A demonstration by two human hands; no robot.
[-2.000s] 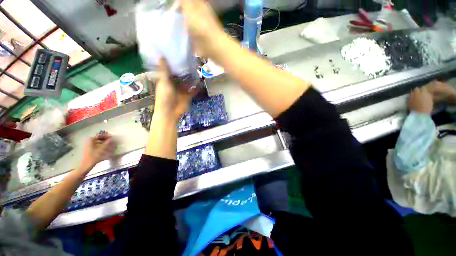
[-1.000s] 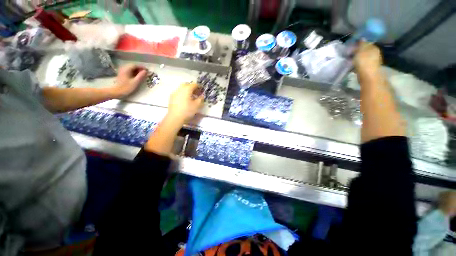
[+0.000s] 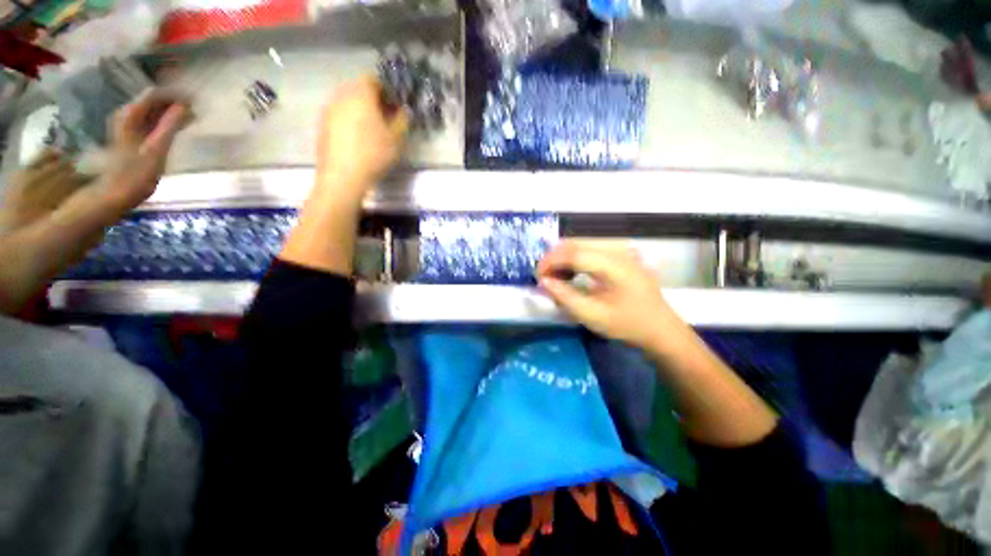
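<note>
A blue circuit board panel [image 3: 478,248] with pale spots lies between the two rails in front of me. My right hand [image 3: 603,288] is at its right end, thumb and fingertips close together; whether they hold a part cannot be seen. My left hand [image 3: 359,136] reaches over the back rail to a pile of dark and silvery loose components [image 3: 422,87] in the tray. Its fingertips are at the pile's left side, blurred, and what they hold is hidden. A second blue panel [image 3: 576,117] lies behind the back rail.
The front rail [image 3: 467,304] and back rail [image 3: 652,191] run across. More blue panels [image 3: 190,248] lie between them at left, near another person's hands [image 3: 136,152]. A rail crossbar [image 3: 722,256] stands at right. Silvery loose parts [image 3: 774,89] lie in the tray.
My right hand has come down from the back right, off the bottle, to the board panel. My left hand stays at the component pile. The view has turned down towards the rails.
</note>
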